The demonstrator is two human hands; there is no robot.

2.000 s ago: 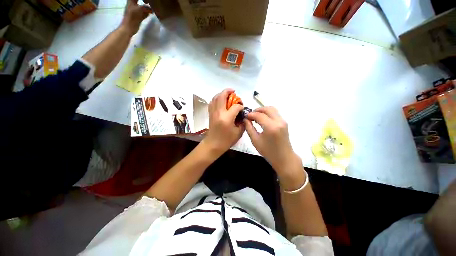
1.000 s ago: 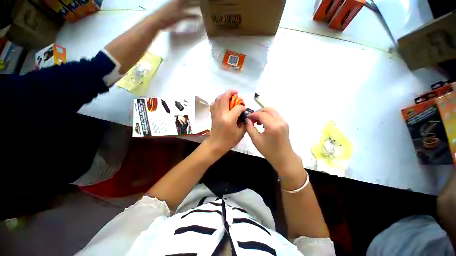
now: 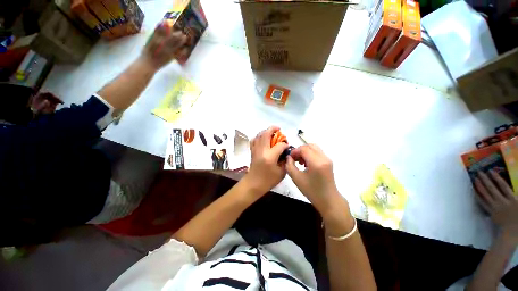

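Note:
My left hand [image 3: 266, 161] is closed around the orange cable [image 3: 278, 138], with orange loops showing above the fingers. My right hand [image 3: 312, 170] pinches the black plug [image 3: 286, 152] at the coil's side; the fingertips of both hands meet there and partly hide it. A retail box [image 3: 199, 149] lies open at the table's front edge, left of my hands, white pictured face up. A slim pale tool with a dark tip, perhaps the utility knife [image 3: 302, 136], lies just beyond my right hand.
An orange card [image 3: 277, 95] in clear plastic lies ahead, before a brown carton [image 3: 292, 42]. Yellow sheets with small bits lie left [image 3: 176, 100] and right [image 3: 385, 196]. A neighbour's hand [image 3: 164, 45] reaches a box at left; another person's hand [image 3: 495, 196] touches a box at right.
The view has shifted, so the table things sit lower. My hands keep their hold. The left neighbour's hand is now at an orange-black box; a hand has appeared on the right box.

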